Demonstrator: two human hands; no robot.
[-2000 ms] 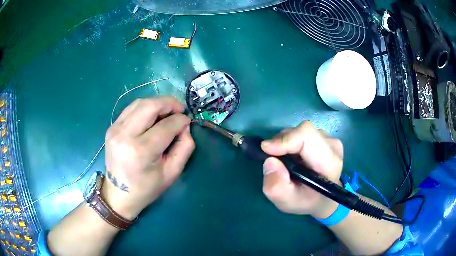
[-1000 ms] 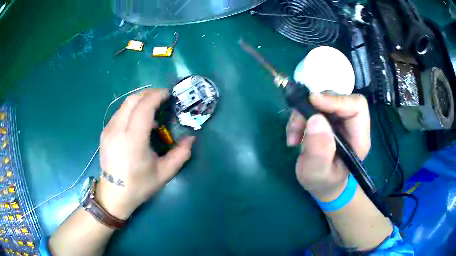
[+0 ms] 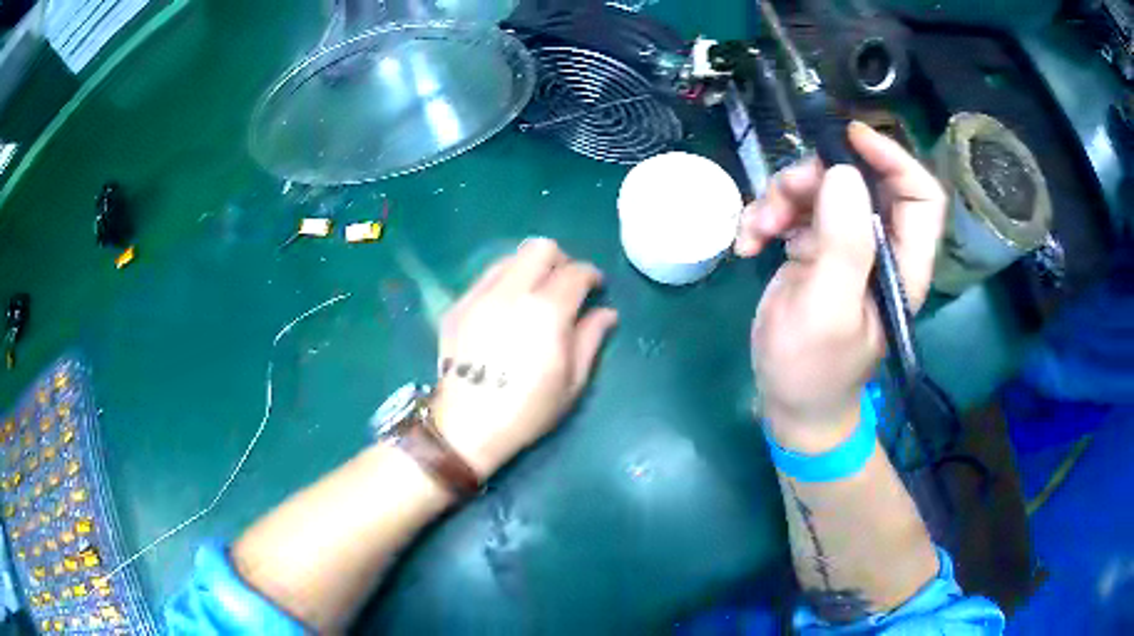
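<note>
My right hand (image 3: 833,261) grips the black soldering iron (image 3: 885,280). The iron points up towards the dark equipment at the far right, its tip end blurred. My left hand (image 3: 522,329) is palm down over the green mat, left of the white round tub (image 3: 678,218), with its thumb apart from the curled fingers. Its underside is hidden, so I cannot tell whether it holds anything. The round device does not show near my hands. A thin strand of solder wire (image 3: 269,398) lies curved on the mat, left of my left forearm.
Two loose batteries (image 3: 362,231) lie beyond my left hand. Further back are the clear hood (image 3: 398,112) and fan guard (image 3: 609,109). A battery tray (image 3: 56,497) is at left, with two small dark objects (image 3: 111,214) near the left side. A beige ring (image 3: 995,186) stands far right.
The view has shifted. The device, earlier at my left fingers, no longer shows. My left hand has moved towards the tub. The iron has left the work and moved towards the far right.
</note>
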